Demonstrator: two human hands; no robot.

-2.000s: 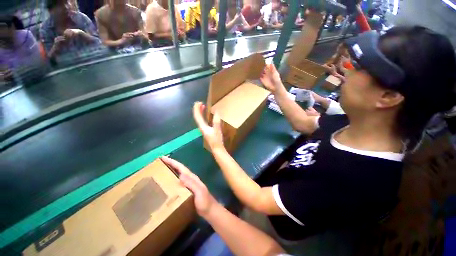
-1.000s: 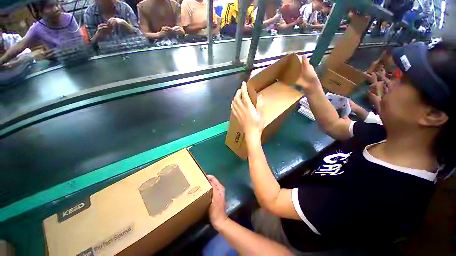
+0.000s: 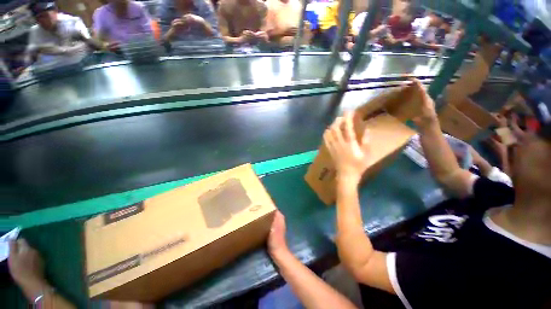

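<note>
A closed brown product carton (image 3: 175, 226) with dark printing lies on the green bench in front of me, its wide printed panel up. My right hand (image 3: 277, 236) is against its right end, the fingers partly hidden behind the edge. A small strip of skin (image 3: 130, 305) shows under the carton's lower left corner at the picture's bottom edge. It may be my left hand, but it is cut off and its grip is hidden.
At right a person in a black shirt holds a brown carton (image 3: 374, 142) with raised flaps. Papers (image 3: 417, 151) lie beyond it. At far left another hand (image 3: 27, 262) with a wristband holds a white sheet (image 3: 9, 241). A dark conveyor (image 3: 181, 139) runs behind; workers sit across.
The view has swung left, so the cartons appear further right. My right hand has moved from the carton's upper right edge to its right end. The other hand with the white sheet has come in at left.
</note>
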